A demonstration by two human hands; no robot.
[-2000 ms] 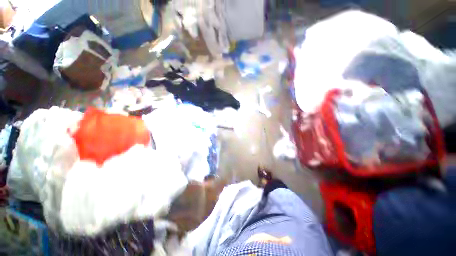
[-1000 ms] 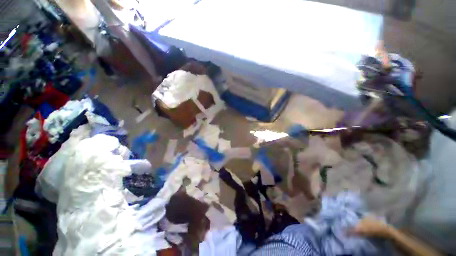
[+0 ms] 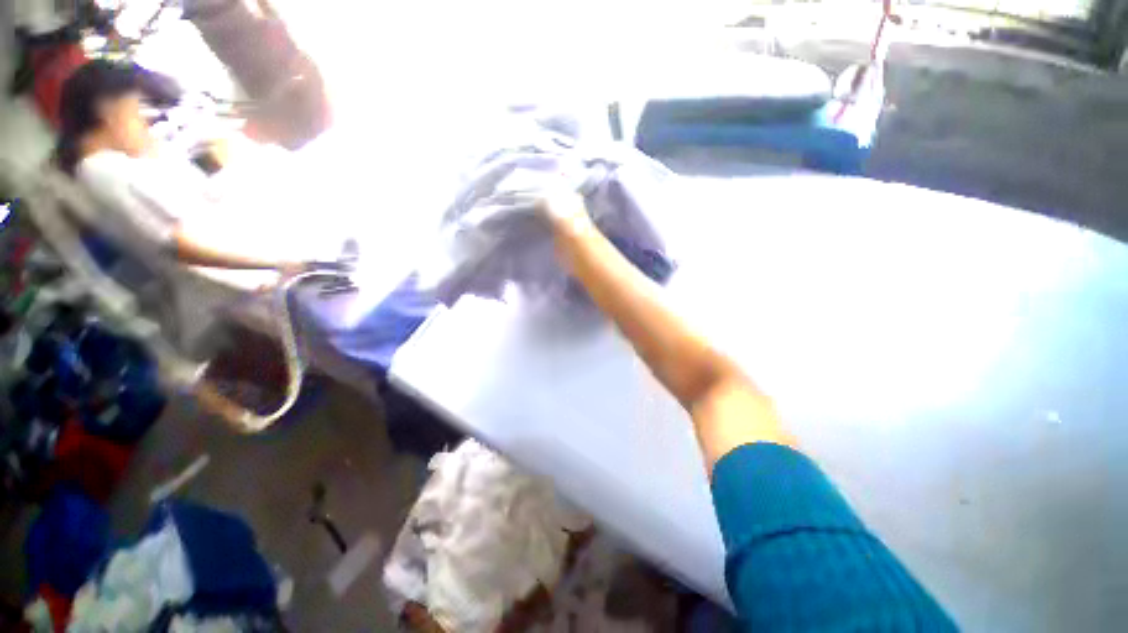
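A crumpled bundle of grey-lavender cloth pieces (image 3: 631,210) is at the far left part of the pale padded table (image 3: 557,408). My right arm, in a teal sleeve, reaches forward from the lower right. My right hand (image 3: 563,213) is closed on the top of the bundle. Its fingers are blurred and partly lost in the glare and the folds. My left hand is not in view.
A person (image 3: 130,186) sits at the left beyond the table corner, one arm toward a blurred work surface. A pale curved hose or strap (image 3: 294,346) hangs there. A white cloth-covered sack (image 3: 476,532) and scraps lie on the floor. A blue-edged padded surface (image 3: 742,118) stands behind.
The view has swung from the littered floor and lap to the padded table. The grey-blue bundle, earlier low at my right hand by my lap, is now at the table with my arm stretched out.
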